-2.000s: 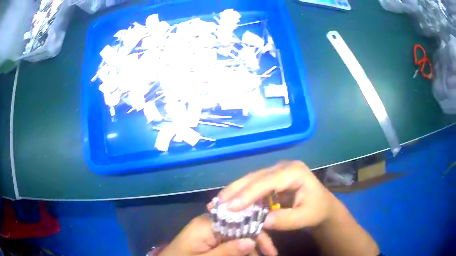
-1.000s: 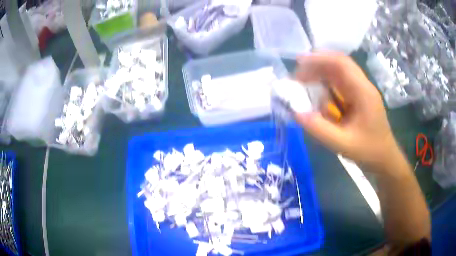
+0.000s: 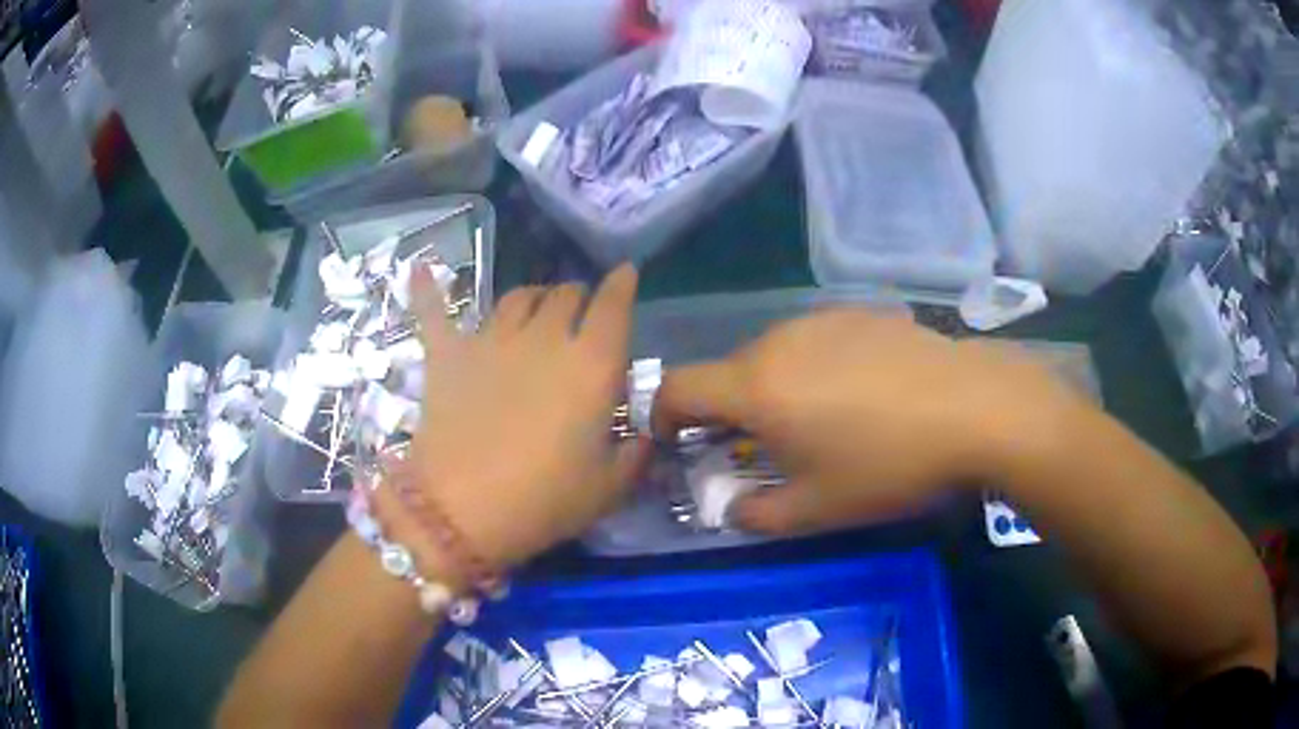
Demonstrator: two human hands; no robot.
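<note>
Both hands are at the clear divided box [image 3: 855, 306] behind the blue tray [image 3: 712, 584]. My left hand [image 3: 527, 413] is at the box's left side, fingers spread, covering much of it; a white-tagged piece [image 3: 644, 387] shows between the hands. My right hand [image 3: 841, 413] reaches into the box with fingers bent, near tagged metal pins [image 3: 712, 484]. A bit of yellow-orange shows under it. What either hand grips is hidden and blurred. The blue tray holds a loose heap of tagged pins [image 3: 570, 662].
Clear tubs of tagged pins stand at left [image 3: 200, 470] and beside my left hand [image 3: 363, 342]. Behind are a tub of printed strips [image 3: 634, 143], a frosted lid [image 3: 898, 185] and a big white container [image 3: 1090, 143]. The ruler [image 3: 1083, 669] lies at lower right.
The view has shifted further back over the bench. My right hand has lowered into the clear box, and my left hand has come into view at its left side.
</note>
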